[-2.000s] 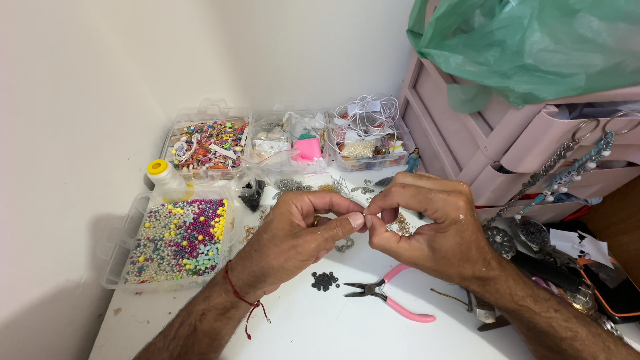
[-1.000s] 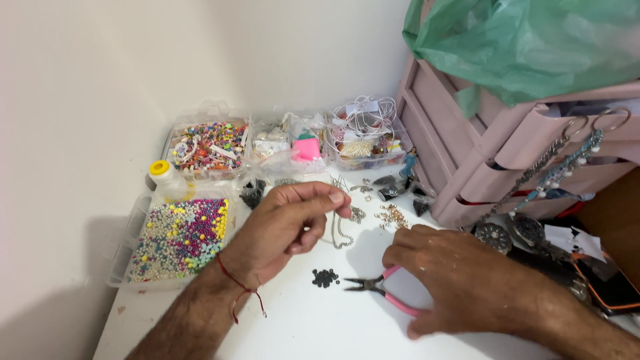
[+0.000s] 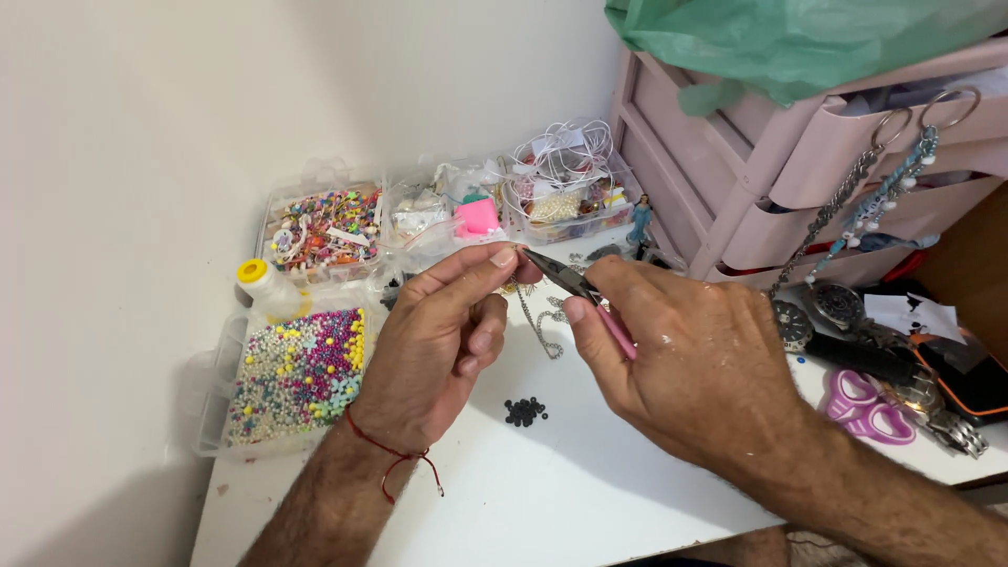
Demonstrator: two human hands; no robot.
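Between thumb and forefinger, my left hand (image 3: pixel 449 339) pinches the upper end of a thin silver-coloured chain (image 3: pixel 532 324), which hangs down beside the fingers. My right hand (image 3: pixel 685 354) holds pliers with pink handles (image 3: pixel 564 276); their dark jaws point left and meet my left fingertips at the chain's end. Whether the jaws grip a small part there is too small to tell. A little pile of black beads (image 3: pixel 524 411) lies on the white table below the hands. More chain (image 3: pixel 556 309) lies behind them, partly hidden.
A box of pearly beads (image 3: pixel 299 378), a thread spool with yellow cap (image 3: pixel 268 287) and a box of mixed beads (image 3: pixel 327 228) stand left. Behind is a box with white cord (image 3: pixel 567 189). Pink drawers (image 3: pixel 709 150), purple-handled scissors (image 3: pixel 870 409) and watches (image 3: pixel 835 303) are at the right.
My right hand reached down to the pliers on the table and has now lifted them to my left fingertips. My left hand still pinches the chain.
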